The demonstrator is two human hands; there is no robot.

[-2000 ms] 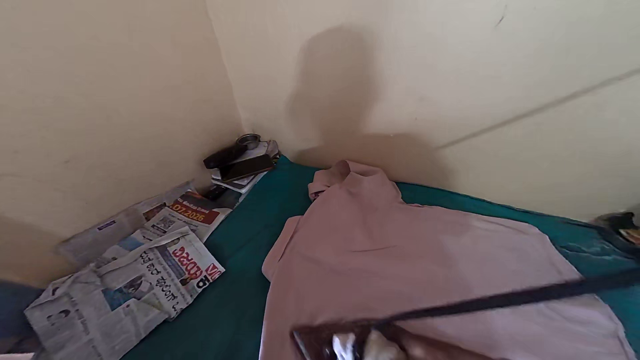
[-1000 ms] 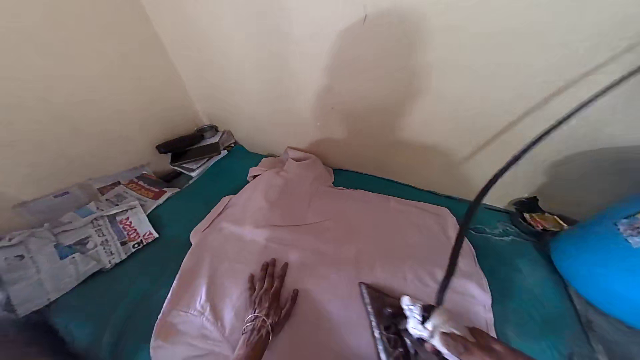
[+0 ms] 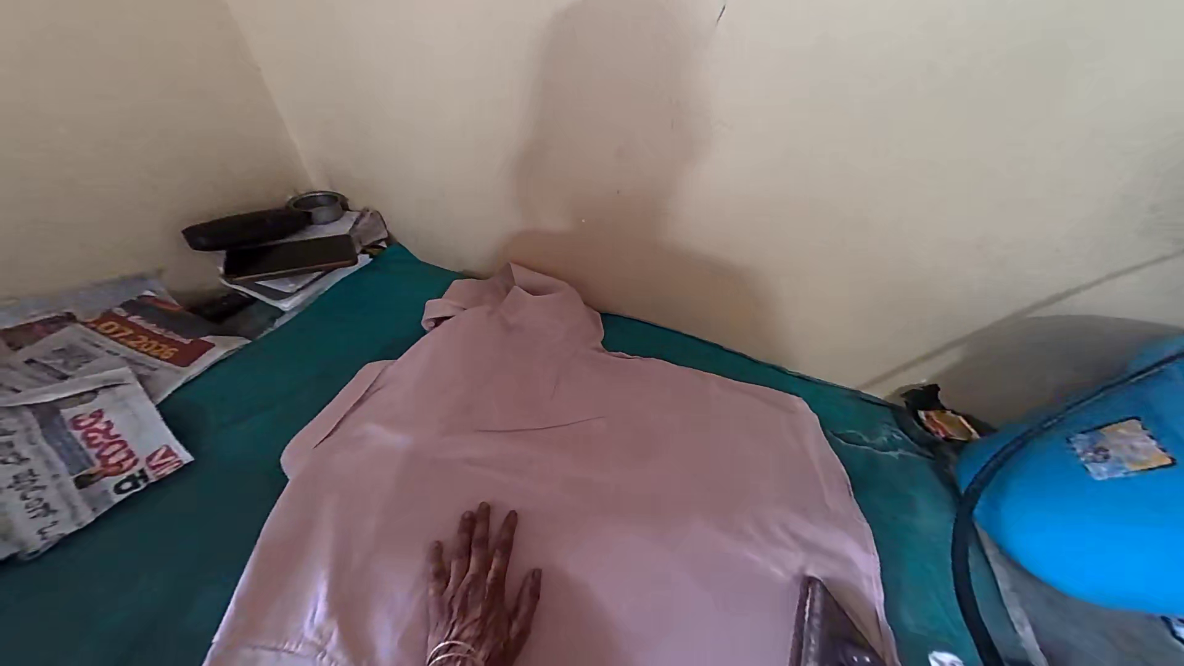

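A pink shirt (image 3: pixel 592 490) lies spread on a green cloth (image 3: pixel 268 416), its collar towards the wall. Flat on the shirt's lower middle, fingers a little spread, rests my left hand (image 3: pixel 481 592), with bangles at the wrist. The tip of a dark metal clothes iron (image 3: pixel 826 629) shows on the shirt at the lower right edge of the view. My right hand is out of view; only a scrap of white cloth (image 3: pixel 945 659) shows near the iron. A black cord (image 3: pixel 964 546) rises at the right.
Newspapers (image 3: pixel 102 444) lie at the left. A stack of books (image 3: pixel 291 259) with a dark case (image 3: pixel 245 228) and a roll of tape (image 3: pixel 319 205) sits in the corner. To the right are a blue plastic container (image 3: pixel 1091 509) and a small packet (image 3: pixel 945 425). Walls stand behind.
The iron, gripped by my right hand through white cloth one second ago, is now farther right and mostly out of view, as is that hand. My left hand remains on the shirt.
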